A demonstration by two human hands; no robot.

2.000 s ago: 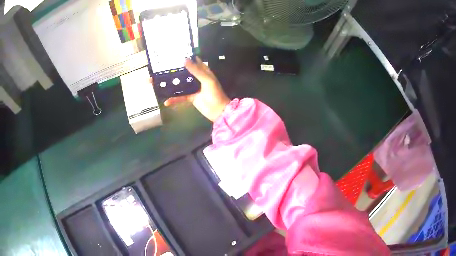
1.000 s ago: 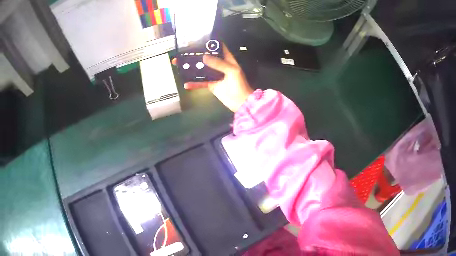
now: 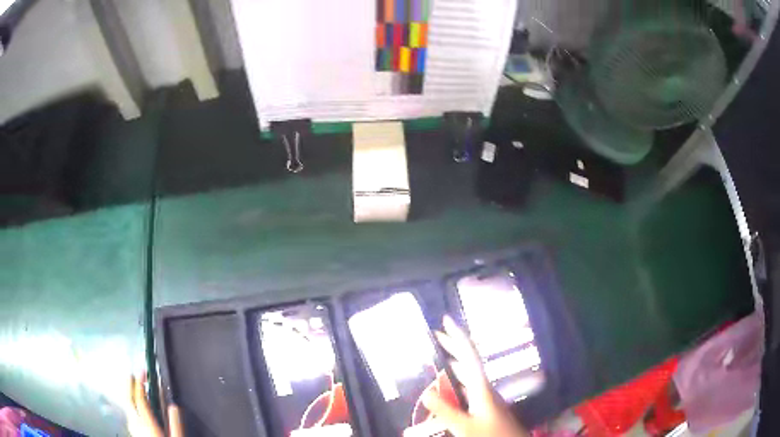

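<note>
The black phone tray point(image 3: 246, 358) lies on the bench with side-by-side slots. Its left slot is bare. Smartphones lie in the other three: left phone point(image 3: 295, 346), middle phone point(image 3: 389, 337) and right phone point(image 3: 500, 316), all with bright screens. My right hand point(image 3: 466, 388) is over the right side of the middle phone, index finger and thumb apart; the phone lies in its slot. My left hand point(image 3: 154, 414) is at the tray's left edge, cut off by the picture's bottom, so its grip is unclear. The colour chart point(image 3: 402, 38) is on the upright white board point(image 3: 308, 64).
Binder clips point(image 3: 293, 145) hold the board's lower edge. A cream-white box point(image 3: 380, 171) stands before it. Dark phones point(image 3: 594, 179) with small labels lie right of it. A green fan point(image 3: 654, 72) is at the right rear, a red basket point(image 3: 629, 397) at lower right.
The phone held up before the chart is gone from there, and a phone now lies in the formerly bare middle slot. My right hand has come down to it. My left hand has appeared.
</note>
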